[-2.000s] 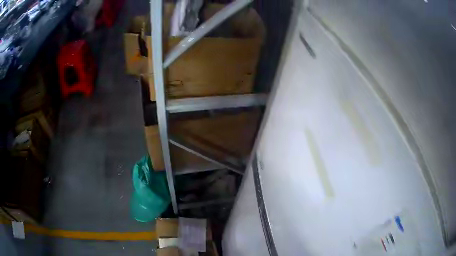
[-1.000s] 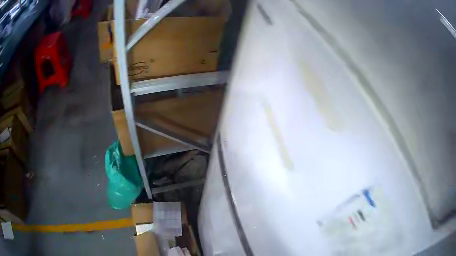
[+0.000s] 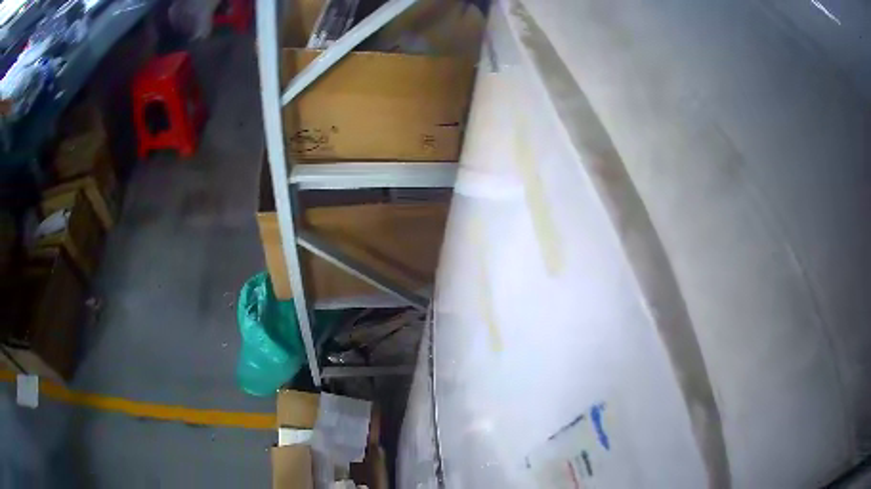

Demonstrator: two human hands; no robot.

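Observation:
Neither of my hands is in the picture. A large pale wall or panel fills the right side, with a grey band, yellowish tape marks and small blue, red and black marks low down. Next to it a metal shelf rack holds an open brown carton on its upper level and another brown carton below. At the rack's foot an open carton has a pale translucent sheet over it.
A green plastic bag stands on the floor against the rack. A red stool stands in the aisle. Open cartons line the left side below a cluttered bench. A yellow floor line crosses the lower left.
The view has shifted: compared with one second ago, the rack, stool and green bag sit further right in the picture. The wall's grey band now runs nearer the middle. No hand has appeared.

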